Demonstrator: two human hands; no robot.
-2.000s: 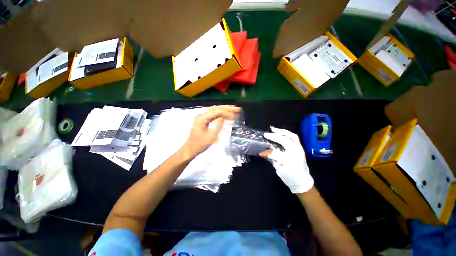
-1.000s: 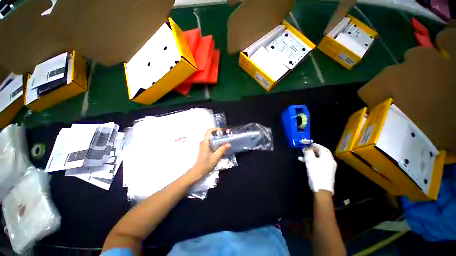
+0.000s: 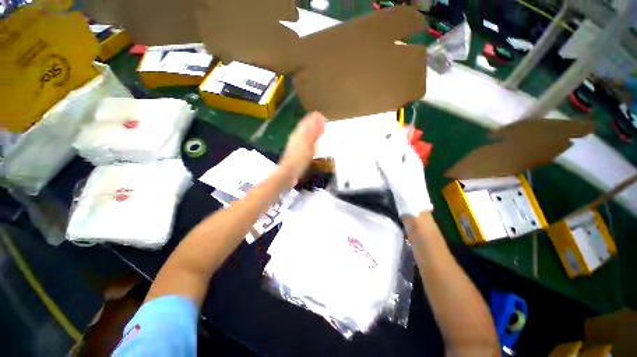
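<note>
A white flat panel with dark spots (image 3: 357, 169) lies or is held at the front of an open yellow carton with a raised brown lid (image 3: 363, 70). My gloved right hand (image 3: 405, 180) is on the panel's right side, fingers against it. My bare left hand (image 3: 302, 146) is blurred at the carton's left side; its grip is unclear. The bagged unit cannot be made out. The pile of clear poly bags (image 3: 339, 254) lies just in front of the carton, on the black bench.
Blue tape dispenser (image 3: 508, 317) at lower right. Printed sheets (image 3: 241, 171) and a green tape ring (image 3: 195, 147) left of the carton. White bag packs (image 3: 129, 202) far left. Other open cartons (image 3: 241, 104), (image 3: 494, 209) on the green conveyor. Red pads (image 3: 420, 146) behind my glove.
The view has swung left. My left hand has gone from the bagged unit over the bag pile to the carton. My right hand has left the tape dispenser and reached the white panel.
</note>
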